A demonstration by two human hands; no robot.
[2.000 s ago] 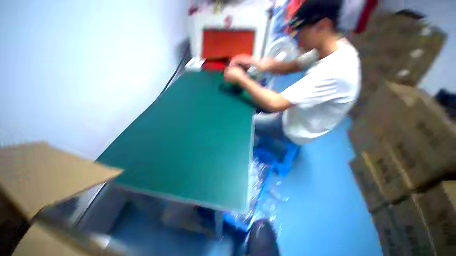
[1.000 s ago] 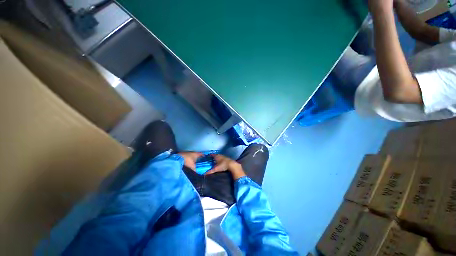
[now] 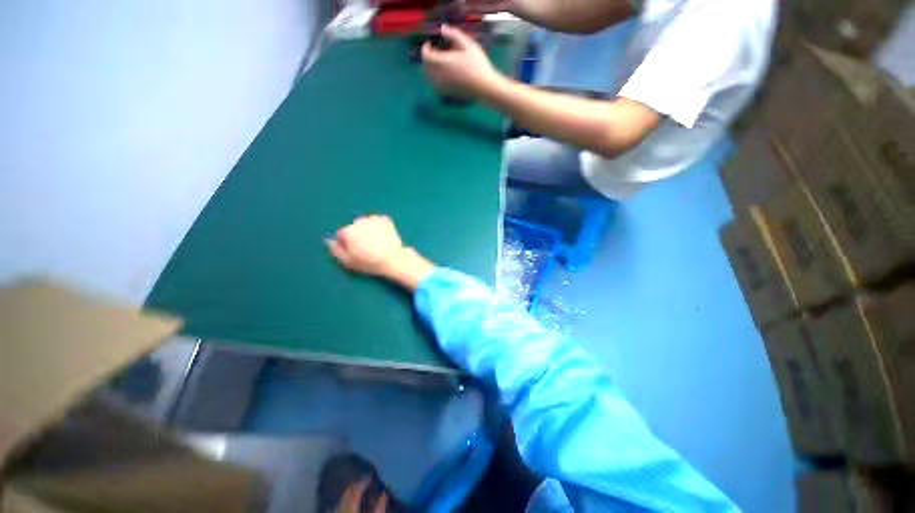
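Note:
The green-topped workbench [image 3: 291,190] runs away in front of me. My right hand [image 3: 369,246] rests on the mat with its fingers curled in a loose fist, and I see nothing in it. Its blue sleeve crosses the bench's near right corner. A small part of my left hand [image 3: 353,495] shows low at the bottom edge by my dark knee. It is cut off and blurred, so its fingers cannot be made out. At the bench's far end another person's hand [image 3: 462,65] is at small dark things, too blurred to name.
A person in a white T-shirt [image 3: 702,70] is at the bench's far right side. An open carton's flap [image 3: 75,351] is at the left. Stacked brown cartons [image 3: 833,261] stand at the right. A blue bin with shiny clear scraps [image 3: 522,266] is beside the bench.
The view has swung up from my lap to the bench. My right hand has moved from my lap onto the green mat. My left hand is now mostly out of view.

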